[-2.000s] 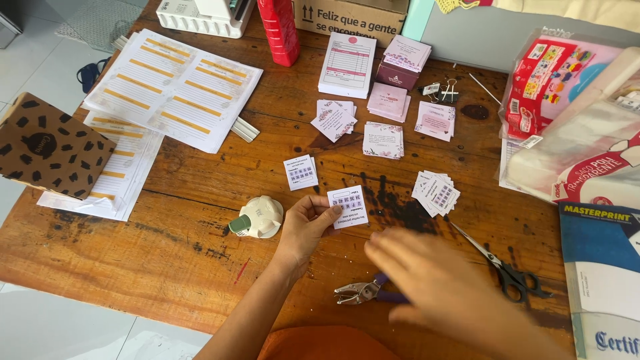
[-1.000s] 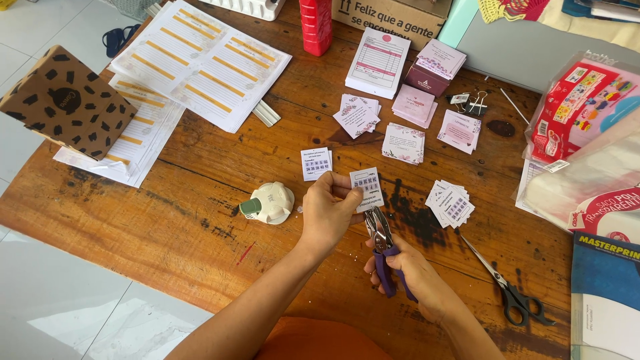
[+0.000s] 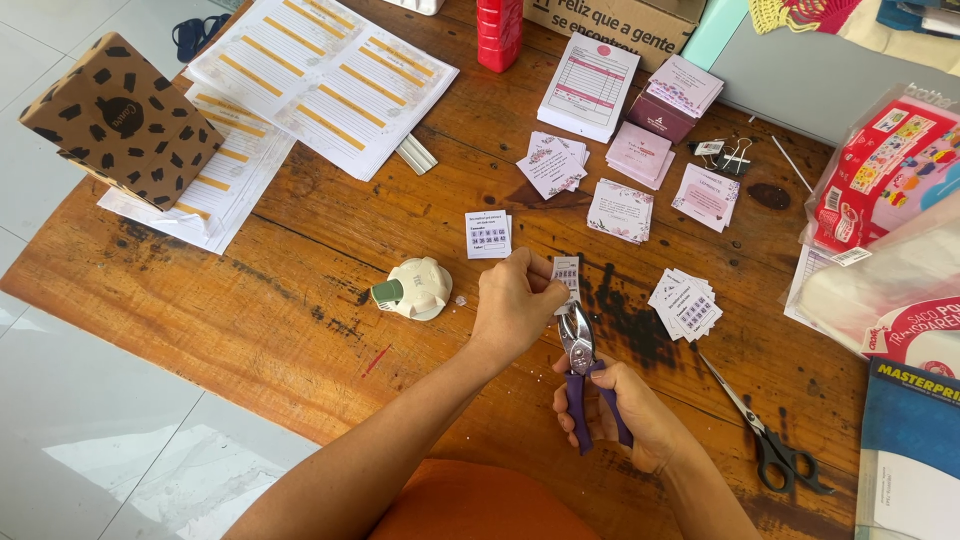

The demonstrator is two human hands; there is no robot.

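My left hand (image 3: 517, 300) pinches a small printed card (image 3: 566, 281) by its edge. My right hand (image 3: 619, 409) is closed around the purple handles of a metal hole punch plier (image 3: 577, 349), whose jaws meet the card's lower edge. Just beyond my left hand lies a small stack of similar cards (image 3: 488, 234). To the right a fanned pile of such cards (image 3: 686, 306) rests on the wooden table. A white and green round device (image 3: 420, 289) sits left of my left hand. Black-handled scissors (image 3: 772, 442) lie at the right.
At the back stand a red bottle (image 3: 499, 34), a cardboard box (image 3: 611, 26) and stacks of pink printed cards (image 3: 640, 154). Printed sheets (image 3: 322, 79) and a patterned brown box (image 3: 124, 124) occupy the left. Plastic packages (image 3: 892, 180) and a blue packet (image 3: 911, 420) line the right.
Two seconds ago the plier lay on the table and my right hand was open above it; my right hand then took hold of it. The plier's jaws are now at the card.
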